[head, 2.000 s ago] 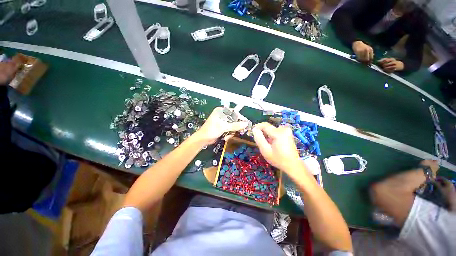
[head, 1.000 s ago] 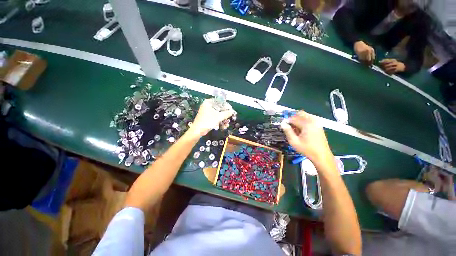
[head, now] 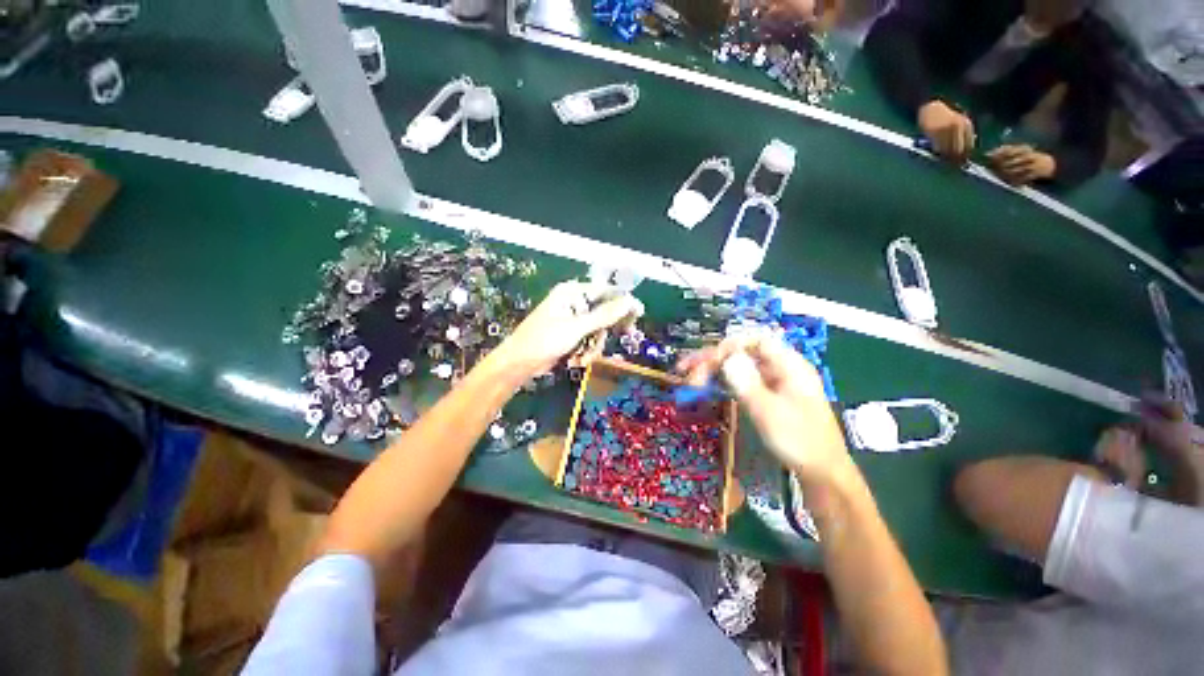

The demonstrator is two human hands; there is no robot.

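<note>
My left hand [head: 574, 324] is closed around a bunch of small silvery subassemblies, partly hidden by the fingers. My right hand [head: 769, 376] is above the box's back right corner, blurred, with a blue cylinder [head: 695, 394] at its fingertips. The parts box [head: 574, 429] below holds small red-and-blue components [head: 647, 456]. A tangled pile of silver and black subassemblies [head: 462, 284] lies left of the box. Blue cylinders [head: 792, 330] are heaped behind my right hand. Thin dark silvery pieces [head: 676, 330] lie between my hands.
White housings lie on the line beyond the pale rail [head: 528, 243]; one [head: 902, 425] lies right of my right hand. A grey post [head: 346, 106] stands at the left. A brown carton [head: 60, 198] is far left. Another person's arm [head: 1017, 508] is at the right; another person sits opposite.
My right hand has moved from the blue heap down and left toward the box. My left hand has shifted slightly right and down. The housings on the line have shifted right.
</note>
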